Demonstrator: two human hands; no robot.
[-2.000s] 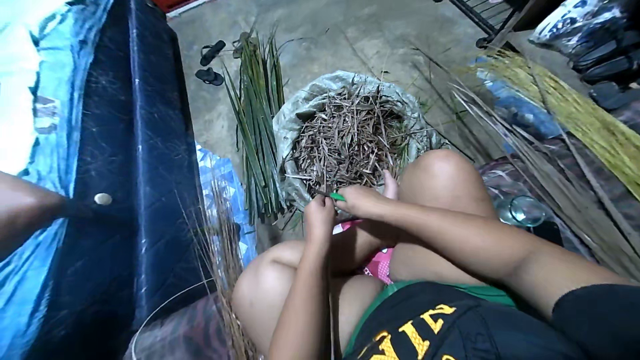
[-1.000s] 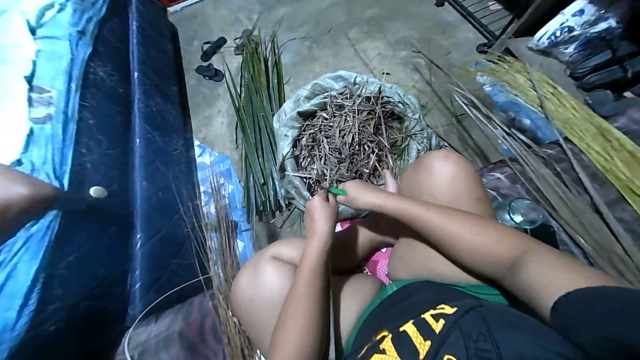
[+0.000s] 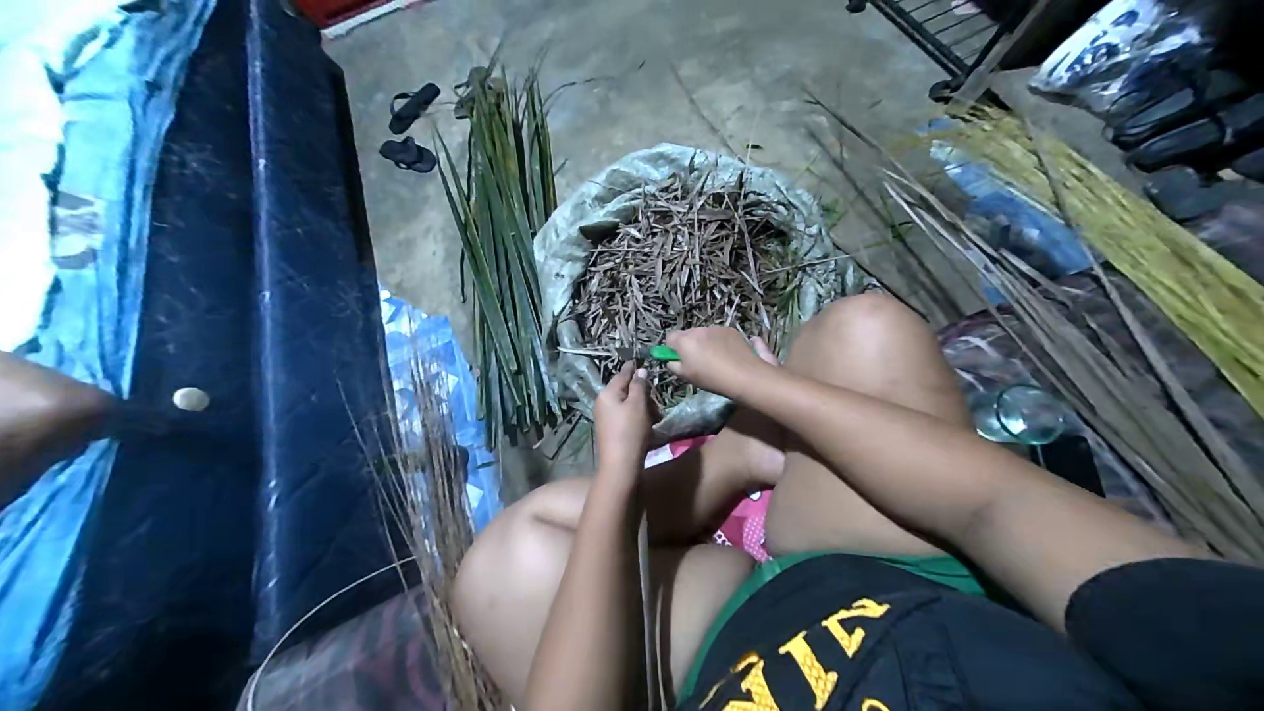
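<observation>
My right hand (image 3: 716,357) grips the green handle (image 3: 664,353) of a small knife, its short dark blade pointing left over the near edge of a sack. Just below the blade, my left hand (image 3: 623,400) pinches a long thin leaf strip (image 3: 647,602), which hangs down over my lap. The open woven plastic sack (image 3: 583,212) stands before my knees, heaped with short brown dry leaf cuttings (image 3: 681,257). A pale strip end juts left beside the blade.
Long green leaves (image 3: 509,257) lie left of the sack, near black flip-flops (image 3: 407,153). Thin brown strips (image 3: 439,533) stand by my left knee. Long dry leaves (image 3: 1096,365), a yellowish bundle (image 3: 1116,217) and a glass jar (image 3: 1027,415) are on the right. A dark blue padded surface (image 3: 316,326) runs along the left.
My two hands remain close together over the sack's near edge, with the green handle still in my right hand. A pale strip end now shows left of the blade.
</observation>
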